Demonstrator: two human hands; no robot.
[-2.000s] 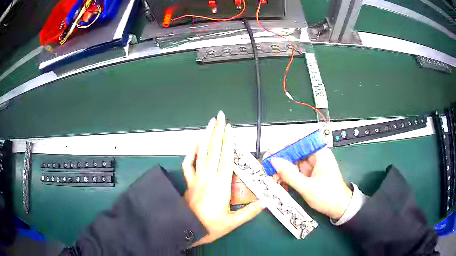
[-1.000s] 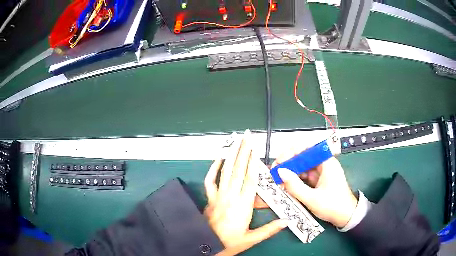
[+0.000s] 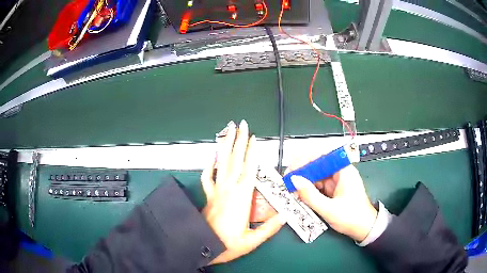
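A silver-grey strip module (image 3: 299,215) slants over an orange-brown contact plate (image 3: 260,209), which is mostly hidden under it. My left hand (image 3: 230,194) lies over the strip's upper left part, fingers pointing away from me, thumb beside the strip's near edge. My right hand (image 3: 342,200) holds a bright blue test probe (image 3: 319,170) between thumb and fingers. The probe's left end is at the strip's upper right edge; whether it touches cannot be told. A thin red wire (image 3: 314,90) runs from the probe's right end to the dark tester (image 3: 213,11).
Two black strips (image 3: 88,192) lie at left, another (image 3: 408,145) right of the probe. Strips line both edges. A black cable (image 3: 280,101) crosses the green belt. A grey strip (image 3: 251,61) and pale strip (image 3: 343,93) lie beyond the white rail (image 3: 133,156). A red bin (image 3: 61,34) is back left.
The strip module has shifted up and left over the plate, with my left hand on it. My right hand still holds the blue probe at the strip. The whole view has also shifted slightly.
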